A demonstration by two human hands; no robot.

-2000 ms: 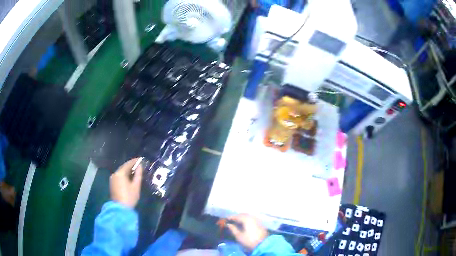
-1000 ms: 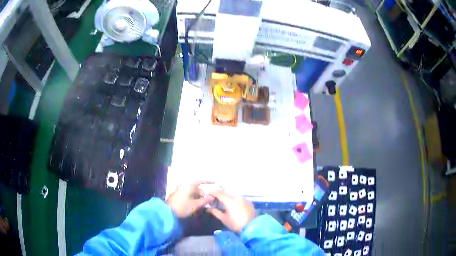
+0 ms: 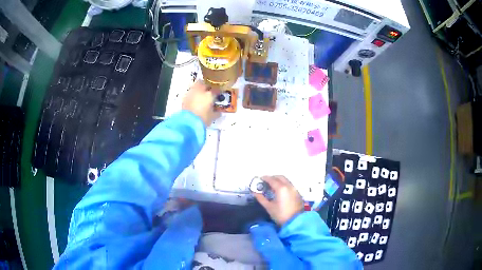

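Note:
My left hand (image 3: 201,102) reaches to the orange-brown fixture (image 3: 231,105) below the brass press head (image 3: 219,60). Its fingertips are at the left side of a white housing with a dark centre (image 3: 224,98) in that fixture; whether they grip it is unclear. My right hand (image 3: 281,199) holds another small round-centred white housing (image 3: 258,185) by its fingertips, over the front edge of the white table (image 3: 269,153). Two more fixtures with dark centres (image 3: 260,73) (image 3: 260,98) stand right of the press head.
A black blister tray (image 3: 95,116) lies left, with one housing (image 3: 93,175) at its front. A second tray of white parts (image 3: 364,205) is at right. Pink notes (image 3: 318,107) line the table's right edge. A dark device (image 3: 328,189) lies at the front right corner. A control panel (image 3: 372,47) stands beyond.
Both hands were together at the table's front edge. My left hand has moved forward to the fixture; my right hand has moved right with a housing. The view has shifted closer to the press.

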